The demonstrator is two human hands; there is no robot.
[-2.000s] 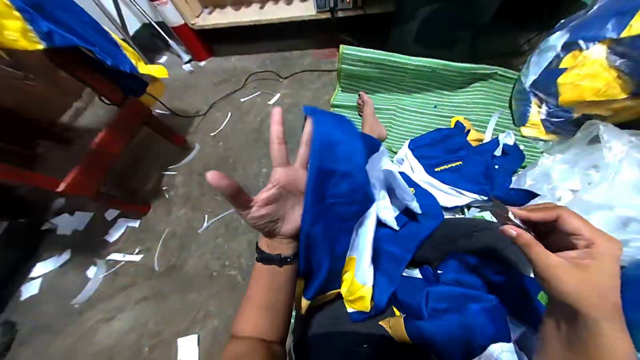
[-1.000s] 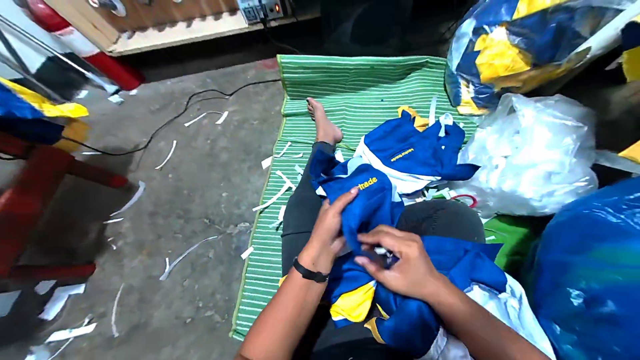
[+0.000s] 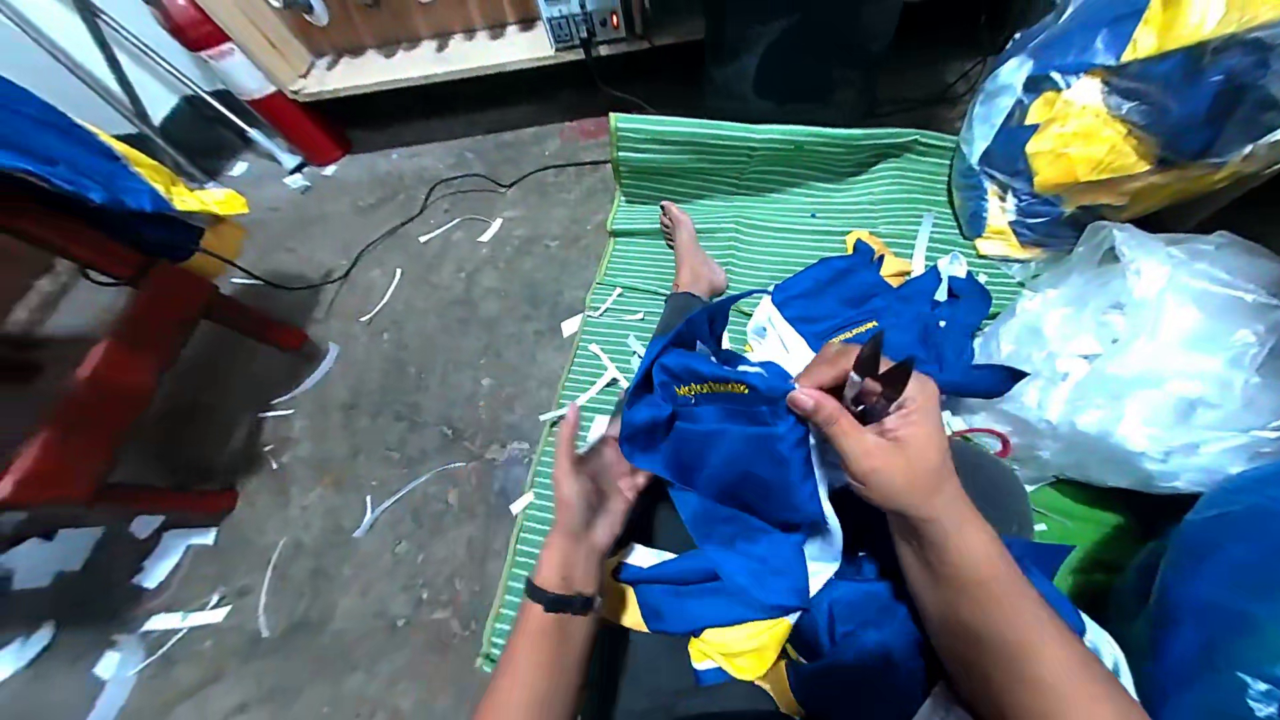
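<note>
My right hand (image 3: 880,440) pinches the edge of a blue garment (image 3: 735,450) with yellow embroidered lettering, between thumb and index finger. Small dark-bladed thread snips (image 3: 880,380) rest in the same hand, blades pointing up. My left hand (image 3: 595,480), fingers spread and slightly blurred, is at the left side of this garment; whether it touches the cloth I cannot tell. White and yellow parts of the cloth hang over my lap. Another blue garment (image 3: 850,300) with white and yellow parts lies beyond, on the green striped mat (image 3: 780,170).
Clear plastic bags of white material (image 3: 1150,370) and of blue and yellow cloth (image 3: 1090,130) stand at the right. Left are a red wooden stool (image 3: 120,390), a black cable (image 3: 370,250) and paper scraps (image 3: 185,555) on the concrete floor. Red scissor-like handles (image 3: 985,440) show beside my knee.
One second ago both hands were together at the garment; now they are apart, with the lettered panel spread between them. The snips' blades now show plainly in my right hand.
</note>
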